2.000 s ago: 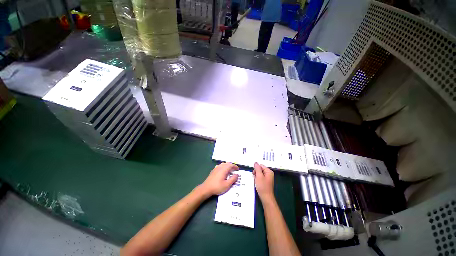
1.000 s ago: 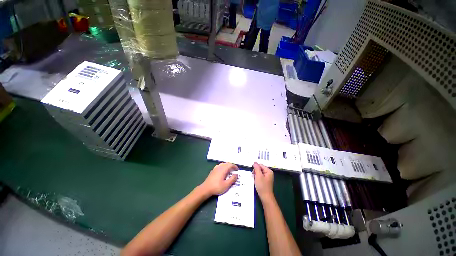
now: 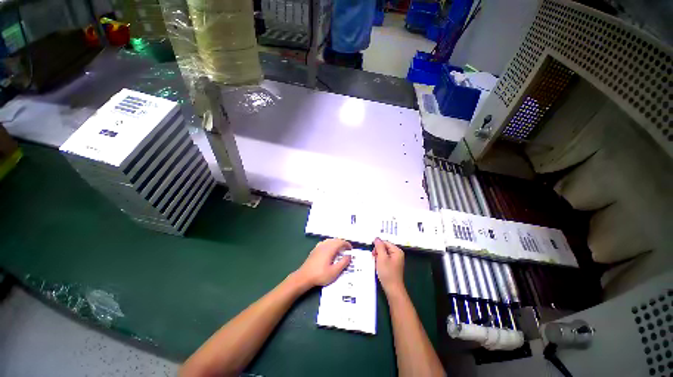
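A flat white printed pack [image 3: 348, 298] lies on the green bench top, its long side pointing towards me. My left hand [image 3: 325, 263] is at its far left corner with the fingers bent over its far end. My right hand [image 3: 388, 263] is at its far right corner, thumb and fingers on the edge. The fingers hide part of the far end. Just beyond my fingertips a row of white packs [image 3: 402, 227] lies end to end, running right over the rollers to the machine opening.
A tall stack of white packs [image 3: 151, 162] stands at the left. A metal post [image 3: 230, 158] with a wrapped yellowish roll [image 3: 225, 44] stands behind the bench edge. A white board [image 3: 332, 140] lies beyond. Rollers [image 3: 483, 280] and a perforated machine housing [image 3: 634, 81] are at right. A person [image 3: 350, 29] stands behind.
The row of packs has shifted slightly left since the oldest frame. The person in the background has moved left. My hands and the pack between them have hardly moved.
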